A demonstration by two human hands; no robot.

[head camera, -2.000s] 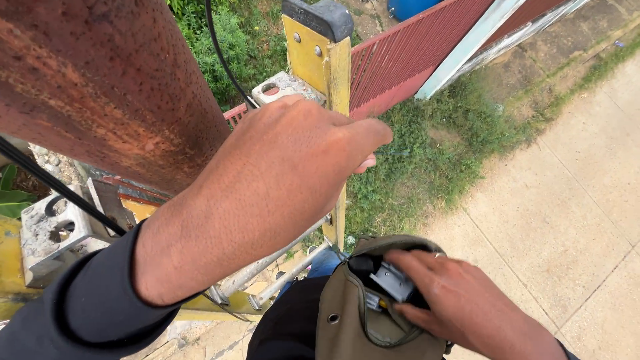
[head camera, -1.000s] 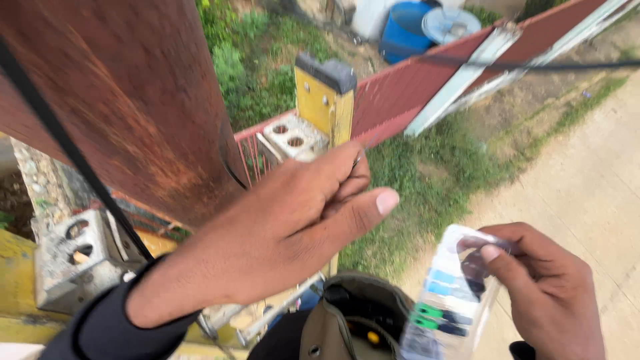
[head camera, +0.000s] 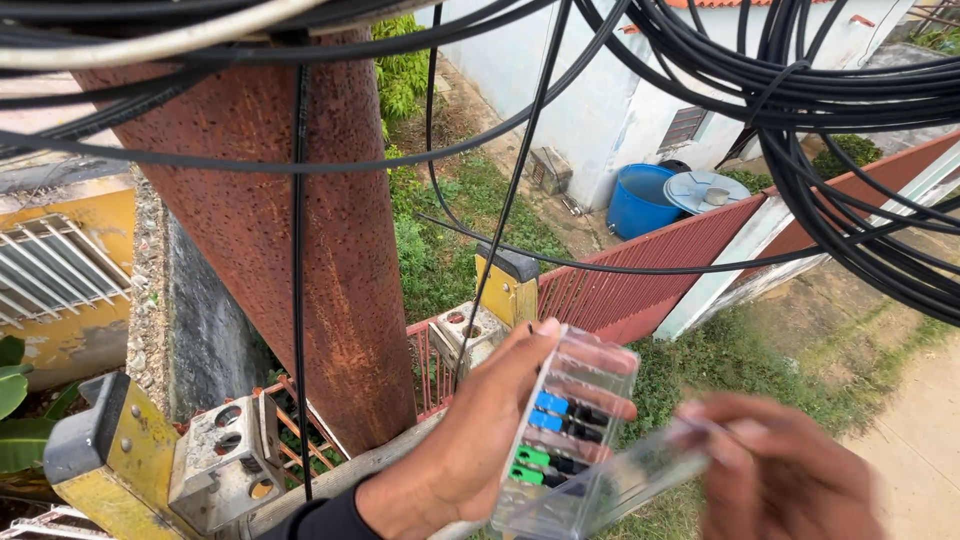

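Observation:
My left hand holds a clear plastic case with its fingers behind it. Inside lie blue fiber-optic connectors and green fiber-optic connectors, each with a black part. My right hand, blurred, grips the edge of the clear lid, which is swung open from the case. Between the thumb and finger of my left hand a small dark tip sticks up; what it belongs to is unclear.
A rusty metal pole stands at left, between the ladder's yellow rail ends. Black cables loop across the top, and one cable hangs before the pole. Below are a red fence and a blue barrel.
My right hand has taken the case out of the olive pouch seen earlier. The case is now in my left hand with its lid open. The view has tilted up, showing the cables.

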